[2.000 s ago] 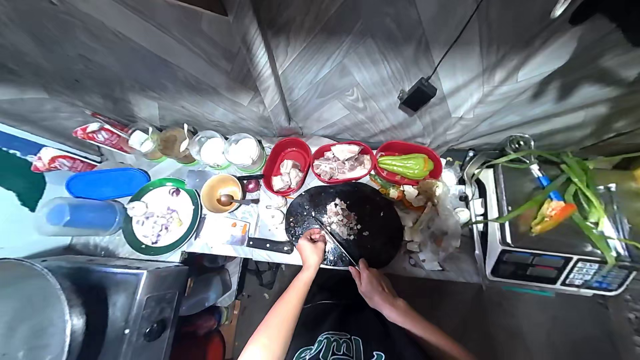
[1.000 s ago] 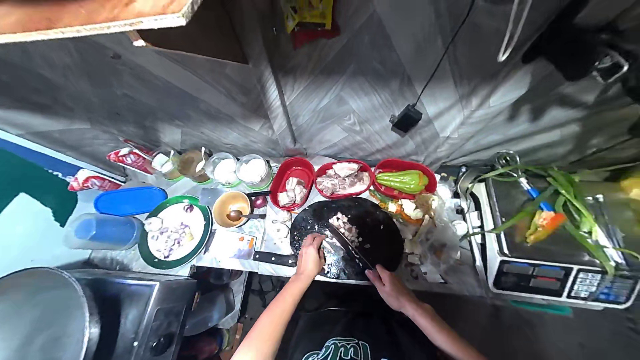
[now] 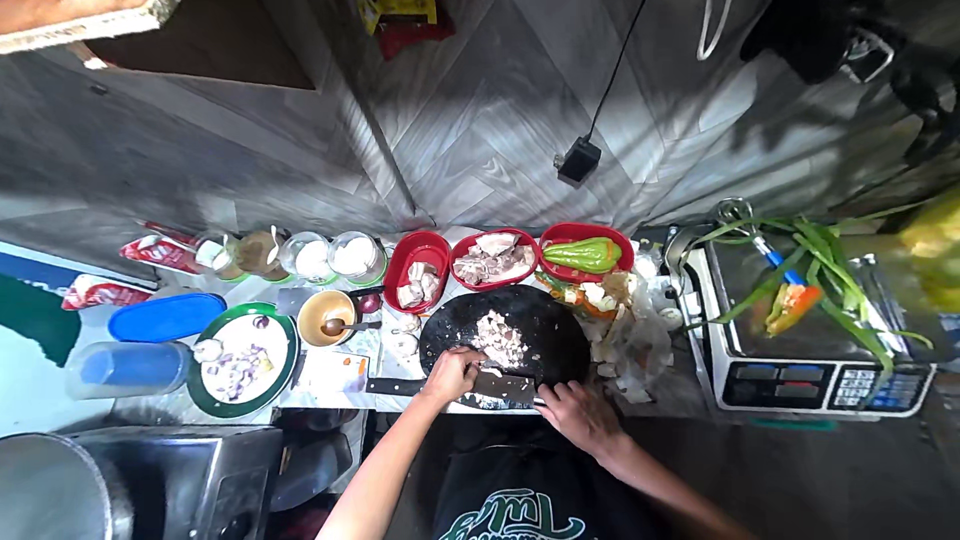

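A round black cutting board (image 3: 555, 330) lies in front of me, with a pile of small chopped pieces, apparently meat (image 3: 501, 337), on it. My right hand (image 3: 577, 409) grips a knife (image 3: 504, 385) at the board's near right edge; the broad blade lies nearly level, pointing left. The fingers of my left hand (image 3: 452, 375) are bent by the blade's far end, close to the pile; whether they pinch a piece is unclear. Left of that hand a second black knife handle (image 3: 394, 386) shows, its blade hidden. Red bowls hold larger meat pieces (image 3: 495, 259) and a green pepper (image 3: 585, 255).
Left of the board are a tan bowl with a spoon (image 3: 309, 319), a green-rimmed plate of chopped onion (image 3: 199, 382), a blue lid (image 3: 166, 316) and several jars. Peelings and a plastic bag (image 3: 645, 360) lie right of it, beside a scale (image 3: 720, 386) bearing green leaves and a whisk.
The knife blade has turned from slanting up and away to lying nearly level across the board's near part. My left hand stays by the blade. The view has shifted somewhat.
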